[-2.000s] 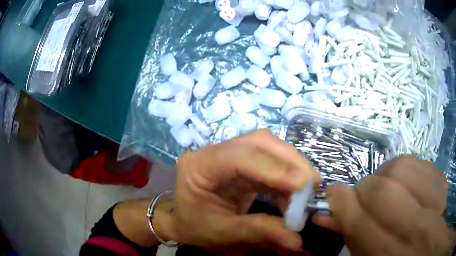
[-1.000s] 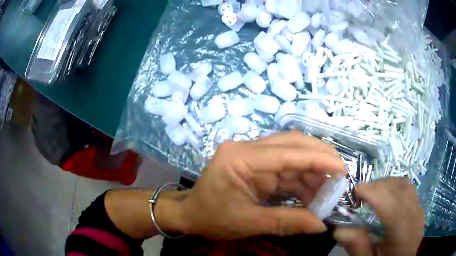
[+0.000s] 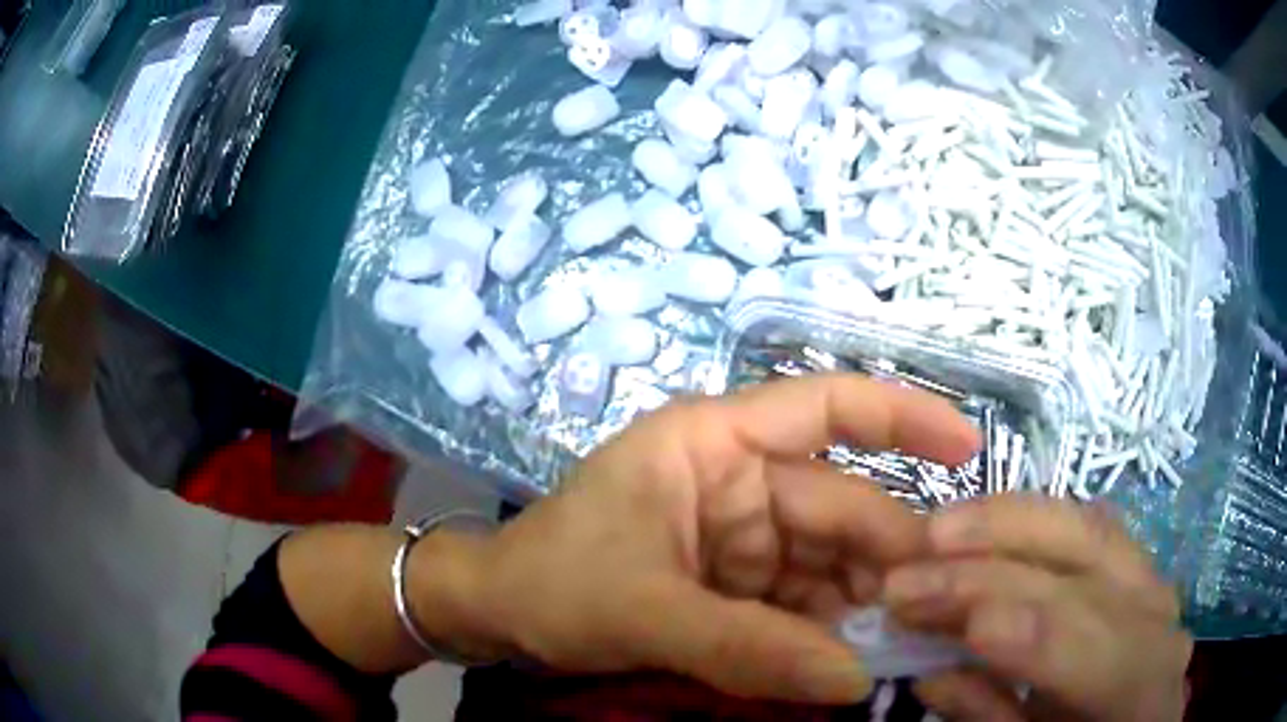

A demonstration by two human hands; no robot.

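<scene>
My left hand, with a metal bangle at the wrist, is in front of the clear tray. My right hand meets it at the lower right. A milky white plastic cap is between the two hands, its left end with small holes by my left thumb and its right part under my right fingers. Something small and light sticks out below it, blurred. The clear tray holds thin metal shafts, partly covered by my hands.
White caps lie loose on a crinkled clear bag, with white sleeves heaped on the right. Clear boxes with paper stand on the green bench at left. Slim silvery parts show at the right edge. A red item is below.
The white cap has turned from steeply upright to nearly flat and sits lower. My right hand has come against my left, its fingers now on the cap. The whole view has shifted slightly.
</scene>
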